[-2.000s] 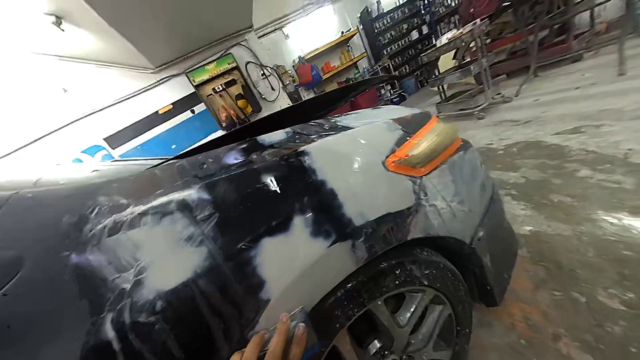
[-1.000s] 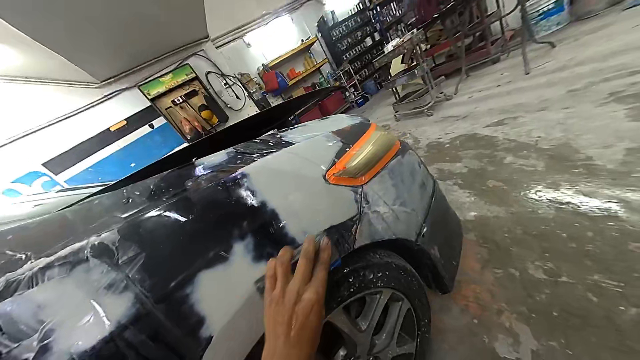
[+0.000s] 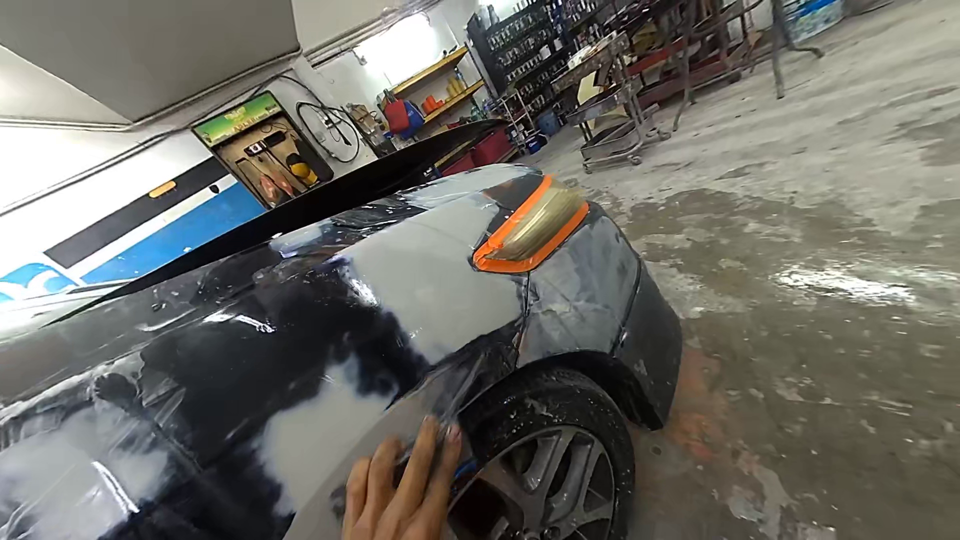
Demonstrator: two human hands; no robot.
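My left hand (image 3: 405,484) lies at the bottom centre, its fingers bent over a dark, blue-edged pad (image 3: 466,469) that is mostly hidden under them. It is against the car's front fender (image 3: 322,435), just left of the wheel arch. The fender is black with pale grey sanded patches (image 3: 427,277) and wet-looking streaks. Orange masking tape (image 3: 499,264) runs around the yellowed headlight (image 3: 546,223). Below the arch shows the tyre (image 3: 555,409) with its spoked alloy wheel (image 3: 559,480). My right hand is not in view.
The raised black bonnet (image 3: 300,210) slopes across the car's far side. Behind it hang a tool cabinet (image 3: 259,150) and a coiled cable (image 3: 330,131) on the wall. A wheeled metal cart (image 3: 611,127) and dark shelves (image 3: 532,52) stand farther back. The concrete floor (image 3: 810,360) is wet and stained.
The blue-edged pad and my left hand have stayed at the fender near the wheel arch; more of the hand showed a second ago. The view has shifted to the right.
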